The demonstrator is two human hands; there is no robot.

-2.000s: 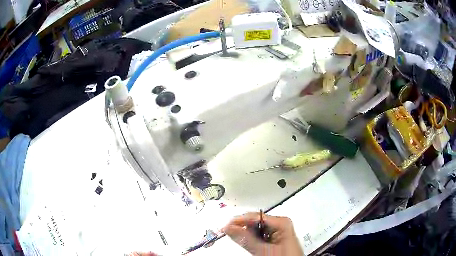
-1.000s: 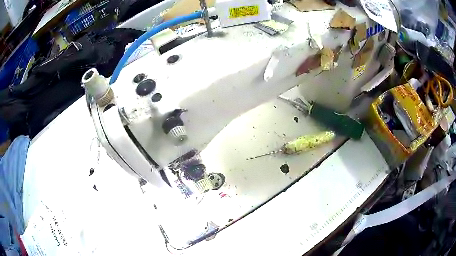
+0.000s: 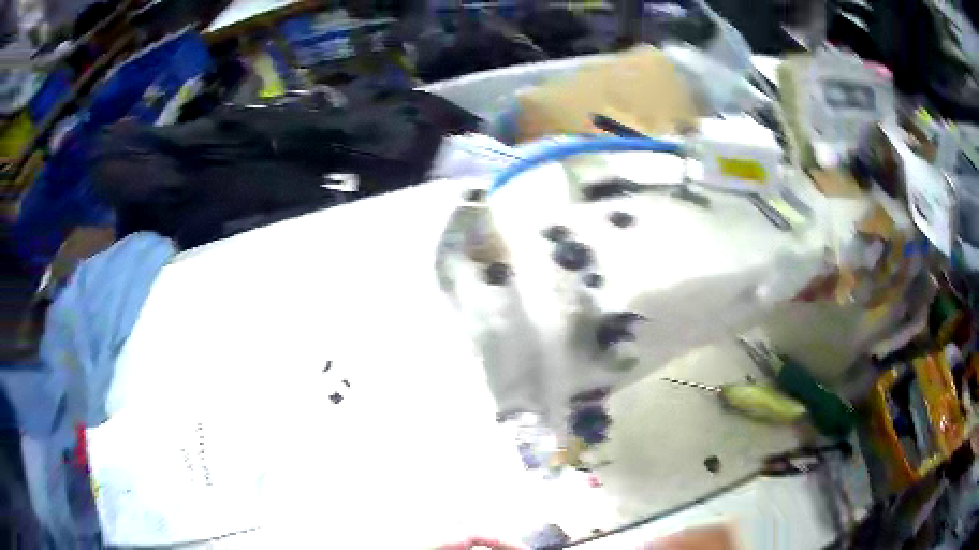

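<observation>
The white sewing machine [image 3: 687,258] stands across the middle, with its blurred needle area [image 3: 558,435] at the lower centre. My left hand [image 3: 472,545] shows only as a sliver at the bottom edge. My right hand [image 3: 696,536] is cut off by the bottom edge, right of the left one. What either holds is hidden. Blurred black snips [image 3: 800,462] show at the bed's right front. A yellow-handled thin tool [image 3: 760,404] and a dark green-handled screwdriver [image 3: 814,397] lie on the bed. Small dark squares [image 3: 337,397] lie left of the needle area.
A printed sheet [image 3: 177,473] lies at the lower left, beside light-blue denim [image 3: 102,312]. Black garments [image 3: 290,161] are piled behind the table. An orange-yellow tool box [image 3: 920,414] is at the right edge. A blue hose [image 3: 585,148] runs over the machine.
The view has swung left, so the machine sits further right. Both hands show at the bottom edge, after being out of view one second ago. The black snips now show at right.
</observation>
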